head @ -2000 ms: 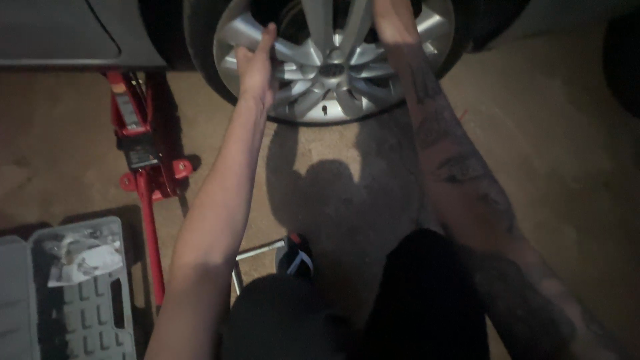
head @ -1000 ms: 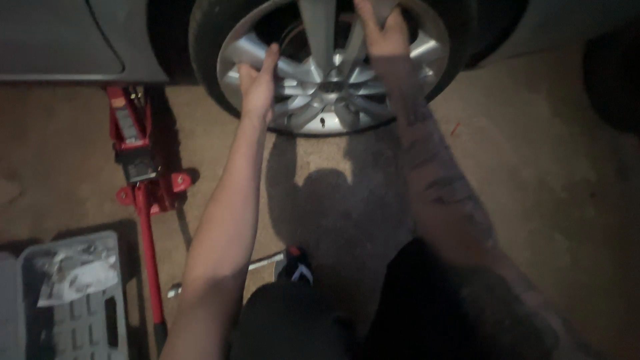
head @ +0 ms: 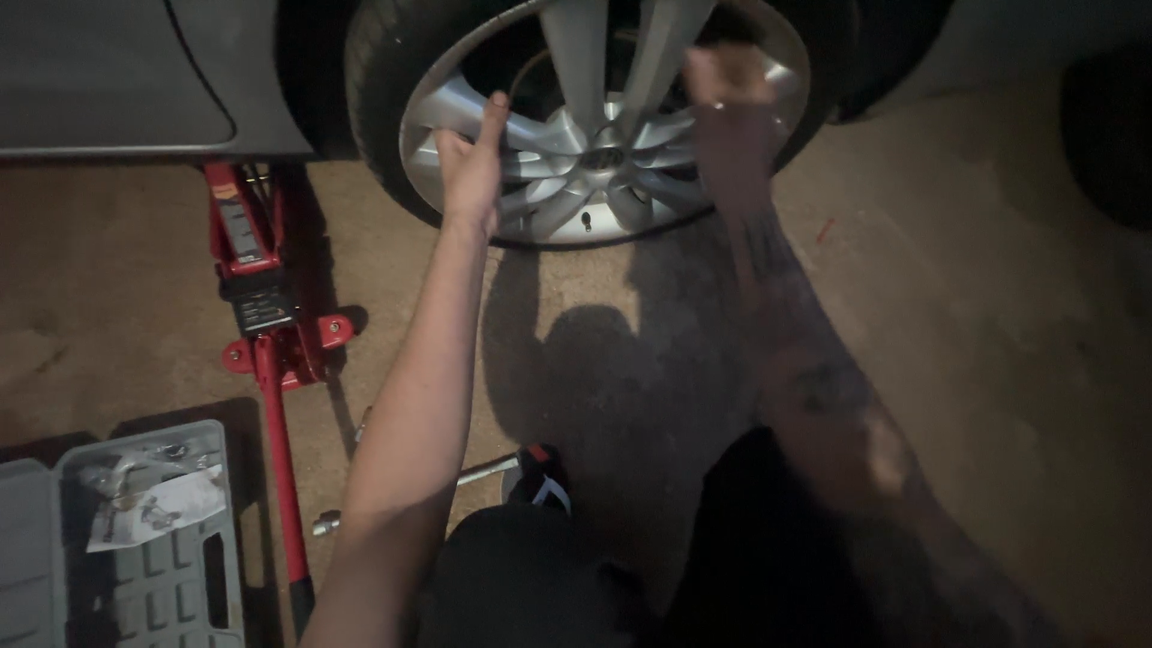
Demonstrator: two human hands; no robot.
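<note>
A car wheel with silver alloy spokes (head: pixel 576 54) and a black tire (head: pixel 382 99) stands in the wheel well, at the top of the head view. My left hand (head: pixel 472 171) grips a spoke near the rim at the wheel's left side, with the thumb pointing up. My right hand (head: pixel 733 90), blurred, is over the rim's right side; whether it grips anything does not show. The valve stem (head: pixel 587 221) is at the bottom of the rim. Dark gaps between the spokes show a little of the parts behind.
A red floor jack (head: pixel 292 360) reaches under the car body (head: pixel 108 72) at left, its handle toward me. An open grey plastic tool case (head: pixel 229 540) with a bag and printed paper lies at lower left. A metal bar (head: pixel 488 471) lies by my shoe (head: pixel 540 486).
My right hand has moved from the upper spokes to the right side of the rim. My left hand stays at the wheel's left side.
</note>
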